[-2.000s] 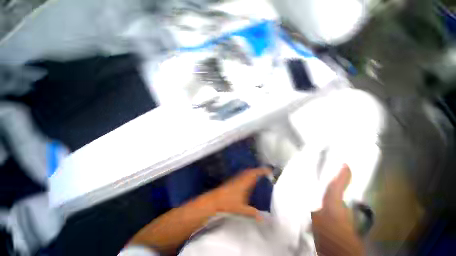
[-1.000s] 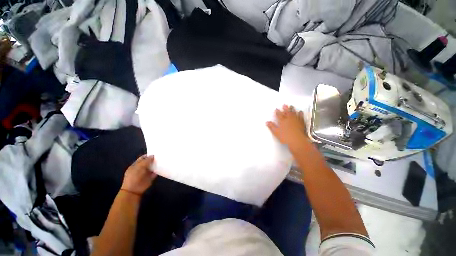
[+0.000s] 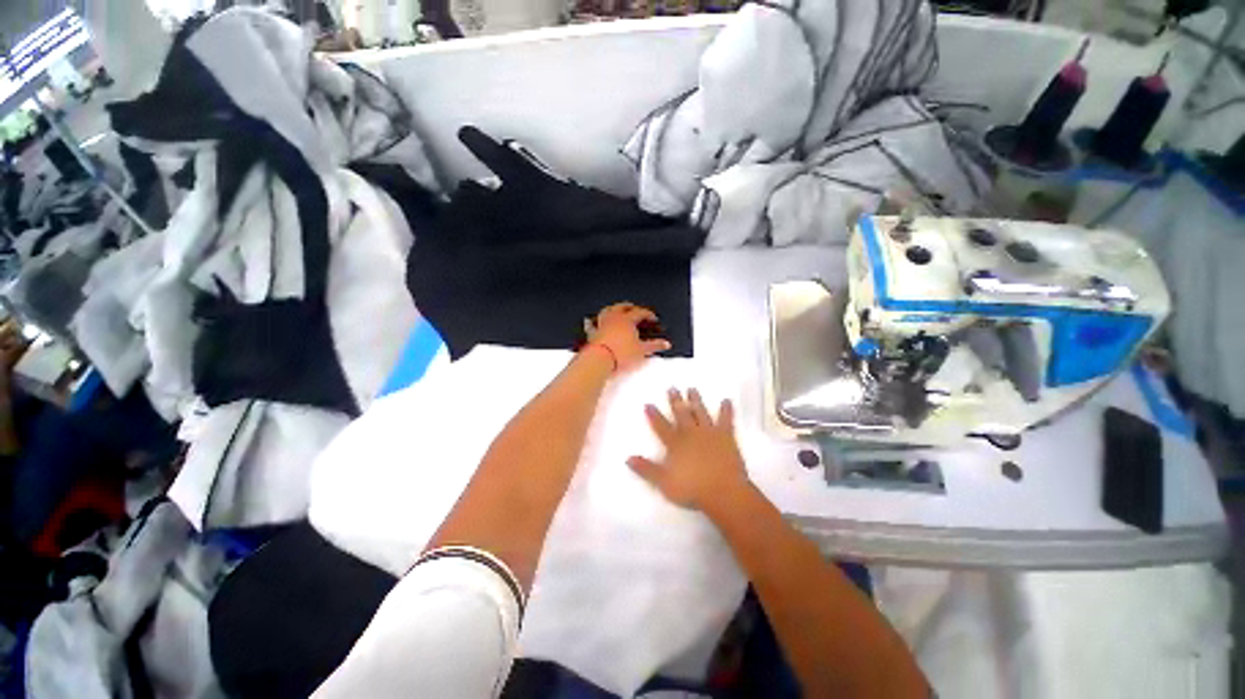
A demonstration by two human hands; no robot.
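A large white panel [image 3: 601, 546] lies over the table's front left and hangs down over my lap. A black panel [image 3: 546, 260] lies on the table behind it. My left hand [image 3: 625, 335] reaches forward onto the black panel near its front right edge, with the fingers bent on the cloth; whether they grip it I cannot tell. My right hand [image 3: 694, 453] lies flat on the white panel with the fingers spread. The overlock machine [image 3: 997, 321] stands right of both hands.
A black phone [image 3: 1132, 470] lies right of the machine. Black thread cones [image 3: 1051, 116] stand behind it. Grey-white cloth bundles [image 3: 806, 123] lie at the back, and a grey-white and black heap [image 3: 260, 205] stands at left. White cloth [image 3: 1065, 628] shows below the table at right.
My left hand has moved from the white panel's left corner forward to the black panel. The white panel has shifted down and left. My right hand still lies on it, away from the machine.
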